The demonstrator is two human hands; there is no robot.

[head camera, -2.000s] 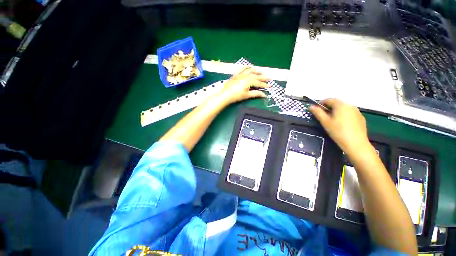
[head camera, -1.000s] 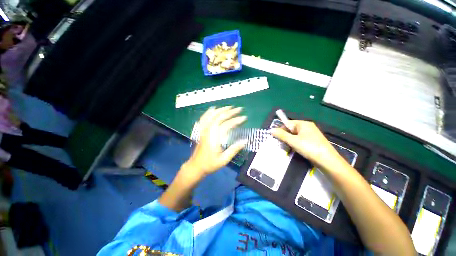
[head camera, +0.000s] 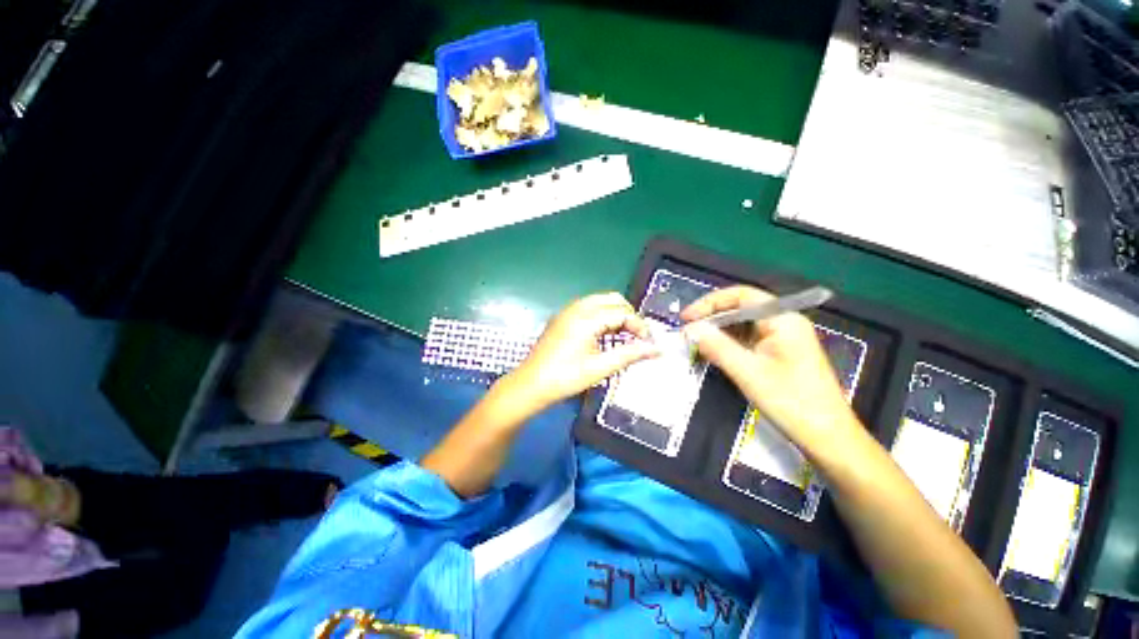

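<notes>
My left hand (head camera: pixel 580 350) grips the dot sticker sheet (head camera: pixel 472 348), whose dotted end sticks out to the left over the bench edge. My right hand (head camera: pixel 764 362) holds the tweezers (head camera: pixel 777 306), their flat end pointing up to the right. The fingertips of both hands are close together over the leftmost phone housing (head camera: pixel 652 397); what lies between them is too small to tell. The phone tray (head camera: pixel 701 472) holds more housings, one partly hidden by my right hand, and two at the right (head camera: pixel 937 449), (head camera: pixel 1050 512).
The adhesive strip (head camera: pixel 506 210) lies left of the tray on the green bench. Behind it are a blue parts bin (head camera: pixel 445 105) with tan scraps and a white release strip (head camera: pixel 675 135). A white board (head camera: pixel 931 162) with black parts is at the upper right. A person's arm shows at lower left.
Since the first frame, the dot sheet has been lifted off the bench and brought over the leftmost housing. My hands have come together, and the tweezers' flat end now points up to the right.
</notes>
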